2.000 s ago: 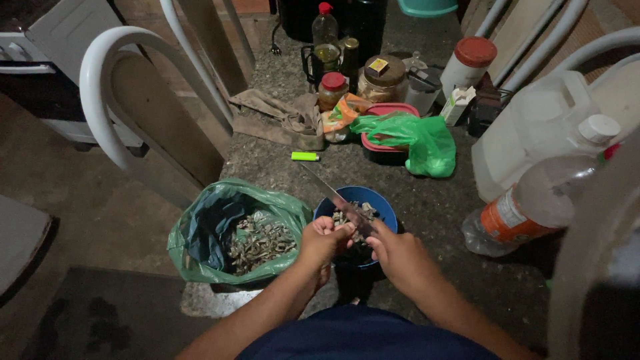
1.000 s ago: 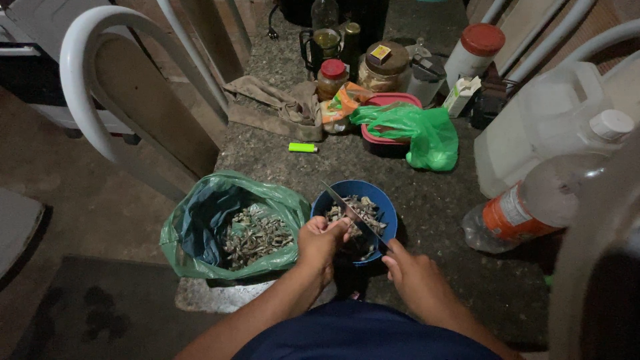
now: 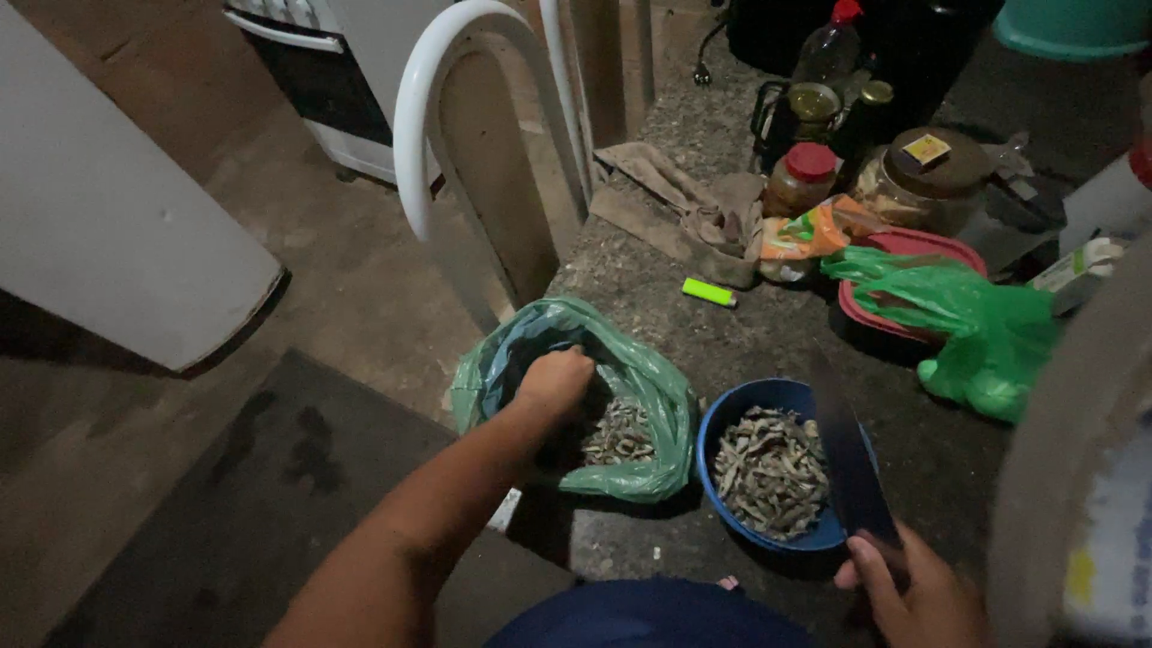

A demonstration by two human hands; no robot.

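My left hand reaches into a green plastic bag, its fingers low inside and partly hidden; whether they hold anything cannot be seen. Small greyish pieces, which look like small dried fish, lie in the bag. Beside the bag on the right stands a blue bowl filled with similar pieces. My right hand holds a large knife by its handle, the blade pointing up and away over the bowl's right side.
Behind the bowl, a green lighter, a brown cloth, a red-lidded jar and a green bag over a red-rimmed container rest on the stone-like tabletop. A white-framed chair stands at the left, with a stove beyond.
My left hand has left the bowl and gone into the green bag. My right hand, with the knife, has moved to the bowl's right side. The view has swung left.
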